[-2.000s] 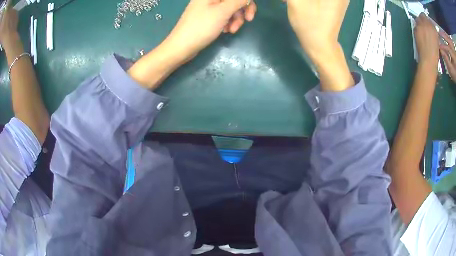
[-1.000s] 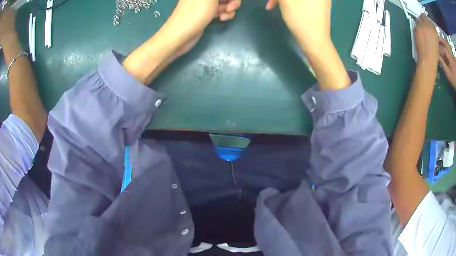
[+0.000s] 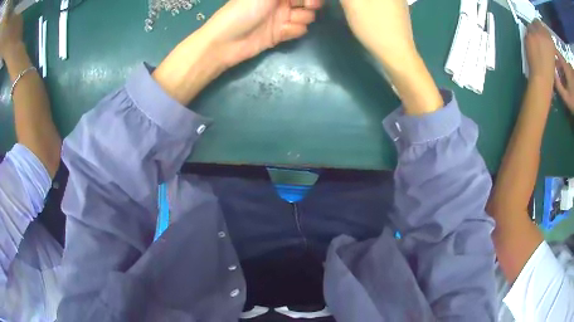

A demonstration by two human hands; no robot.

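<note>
My left hand is at the top edge, left of centre, palm partly turned up with the fingers curled. Its fingertips are partly cut off, so I cannot tell what it holds. My right hand is at the top edge, right of centre, with its back towards me and its fingers out of the picture. A loose pile of small silvery metal pieces lies left of my left hand. A fanned heap of white strips lies on the dark-green table, right of my right hand.
A few white strips lie at the far left. A person's arm with a bracelet rests at the left. Another person's arm reaches up at the right, near more white strips. A blue bin is below the table there.
My left hand has turned to show more of its palm and curled fingers, and moved slightly right. My right hand has moved slightly left and up. The strips and metal pile look unchanged.
</note>
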